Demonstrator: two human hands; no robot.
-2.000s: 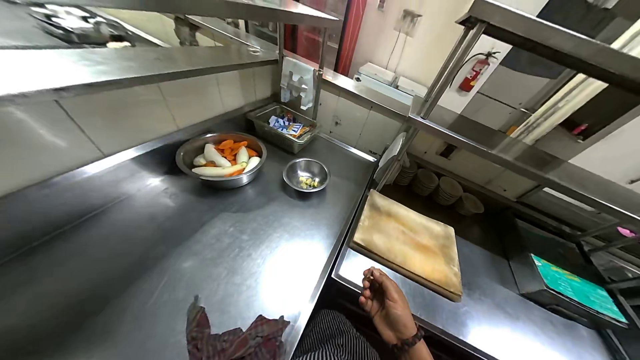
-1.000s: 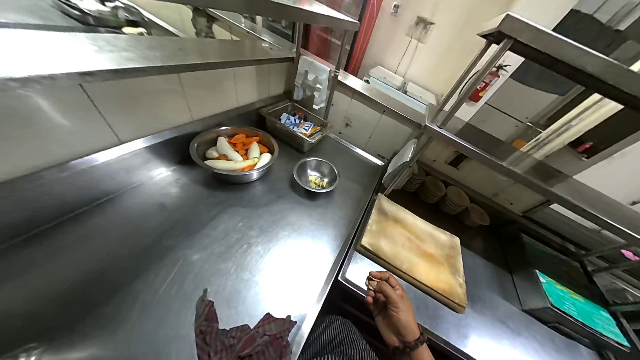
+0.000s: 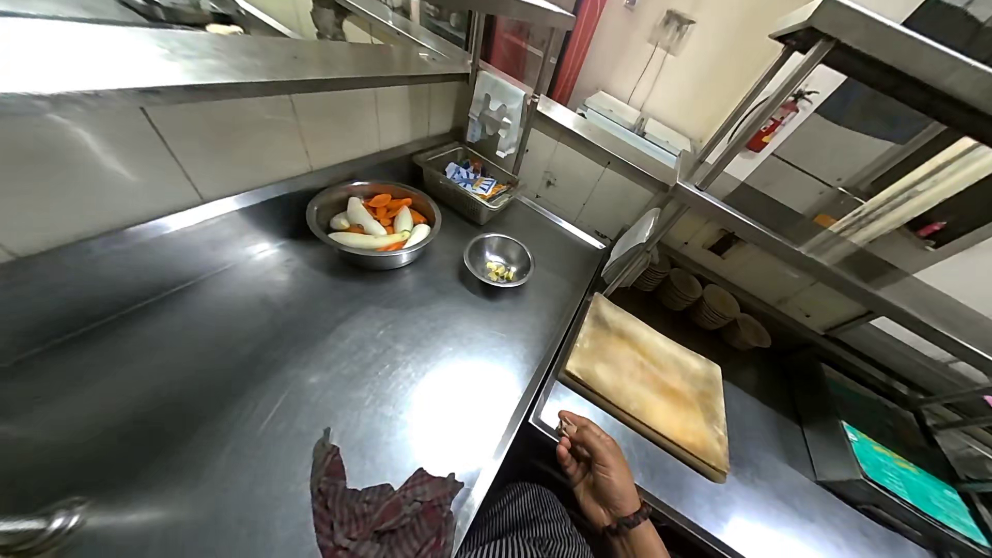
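Low in the view, my right hand (image 3: 597, 469) pinches a small pale piece, perhaps a garlic clove, between thumb and fingertips; a dark bracelet is on its wrist. It is just in front of a stained cutting board (image 3: 651, 380). Up and to the left, a small steel bowl (image 3: 499, 260) holds several pale yellow pieces. Beside it stands a larger steel bowl (image 3: 373, 260) with peeled white radishes (image 3: 367, 239) and orange carrots (image 3: 387, 204). A checked cloth (image 3: 384, 515) lies crumpled on the steel counter. My left hand is not in view.
A metal tray (image 3: 469, 186) with packets stands at the counter's back corner. Stacked bowls (image 3: 713, 306) are beyond the board. Steel shelves (image 3: 829, 248) rise at the right, and another shelf (image 3: 232, 66) runs along the upper left. A green-topped item (image 3: 914, 484) lies far right.
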